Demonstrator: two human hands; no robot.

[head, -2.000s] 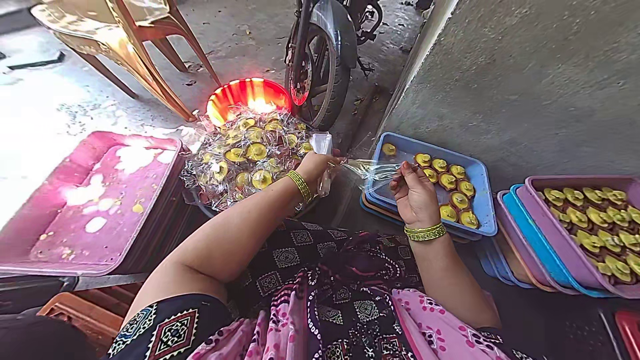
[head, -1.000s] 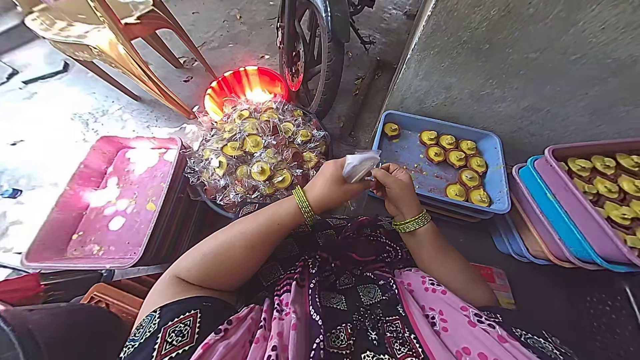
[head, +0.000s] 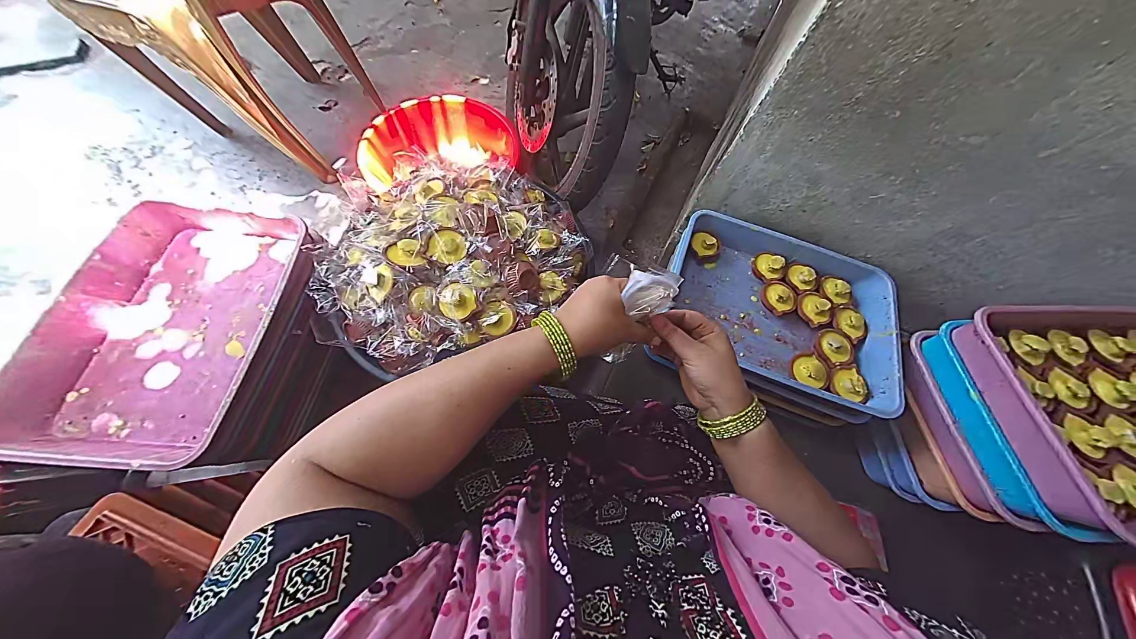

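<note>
My left hand [head: 605,312] grips a bundle of thin clear plastic bags [head: 650,293], whose folded part sticks up above the fist. Fingers of my right hand [head: 701,351] pinch at the lower edge of that plastic, touching the left hand. Left of the hands, a round tub is heaped with yellow-topped cups in clear wrappers [head: 457,302]. On the right, a blue tray [head: 741,342] carries several unwrapped yellow-topped cups [head: 815,308], grouped mostly toward its right side, with one in the upper left corner.
A pink tray [head: 200,337] with crumbs lies at left. Behind the heap stands a red tub [head: 439,124], near a motorcycle wheel [head: 577,106] and a plastic chair [head: 257,80]. Stacked trays [head: 985,417] with more yellow-topped cups are at far right, below a grey wall [head: 958,160].
Two seconds ago my hands were apart with clear plastic stretched between them. My right hand has moved in against my left, and they have stayed together since one second ago.
</note>
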